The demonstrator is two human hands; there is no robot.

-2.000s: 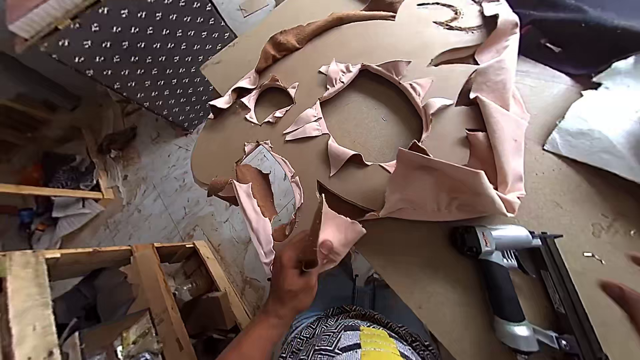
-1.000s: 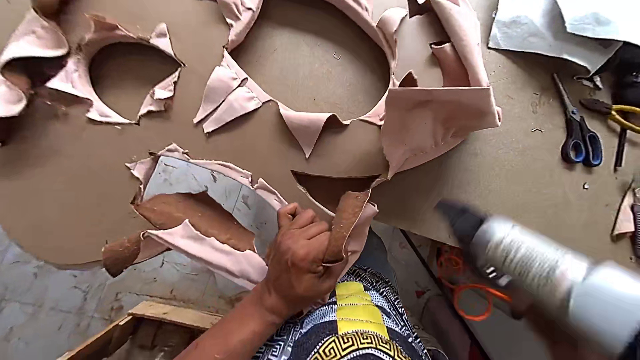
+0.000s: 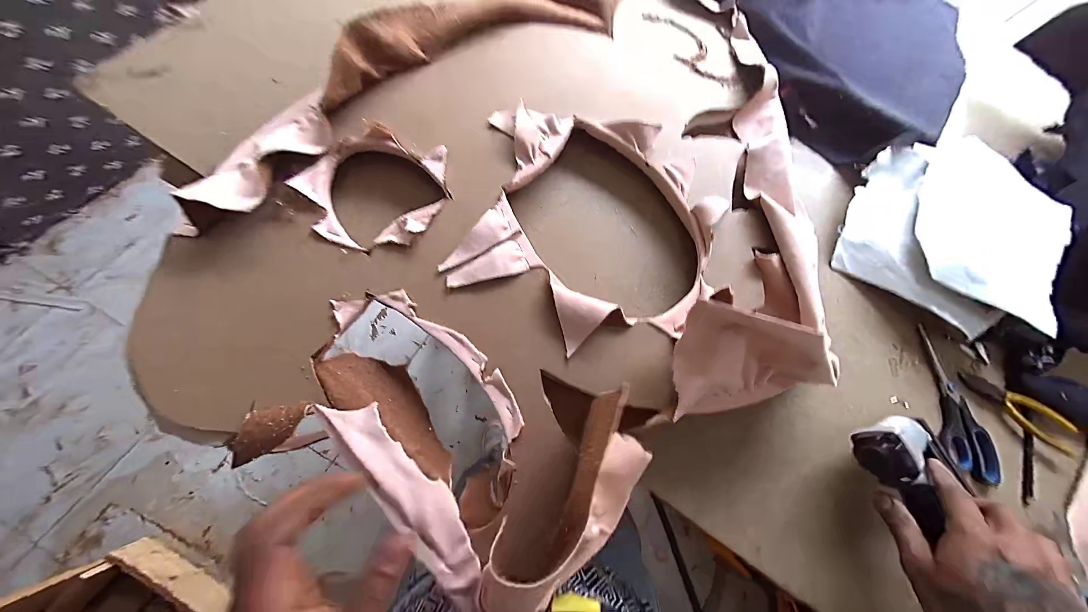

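Observation:
A flat brown board [image 3: 229, 323] with round cut-outs lies on the work surface, pink leather-like upholstery [image 3: 748, 357] folded over its edges in cut flaps. At the lower left, my left hand [image 3: 314, 544] is blurred, thumb and fingers apart, beside a loose pink flap [image 3: 404, 493] at the board's near opening; whether it touches the flap is unclear. A second flap with brown backing [image 3: 586, 501] curls up to the right. My right hand [image 3: 977, 544] grips the black handle of a staple gun [image 3: 901, 459], seen nearly end-on at the lower right; its far parts are hidden.
Blue-handled scissors [image 3: 969, 438] and yellow-handled pliers [image 3: 1033, 416] lie beyond my right hand. White sheets [image 3: 960, 229] and dark fabric [image 3: 858, 68] are at the upper right. A wooden frame [image 3: 136, 578] stands at the lower left, above a littered tiled floor [image 3: 76, 425].
The staple gun lay on the surface two seconds ago and is now in my right hand. My left hand, earlier closed on the upholstery, has let go and moved left.

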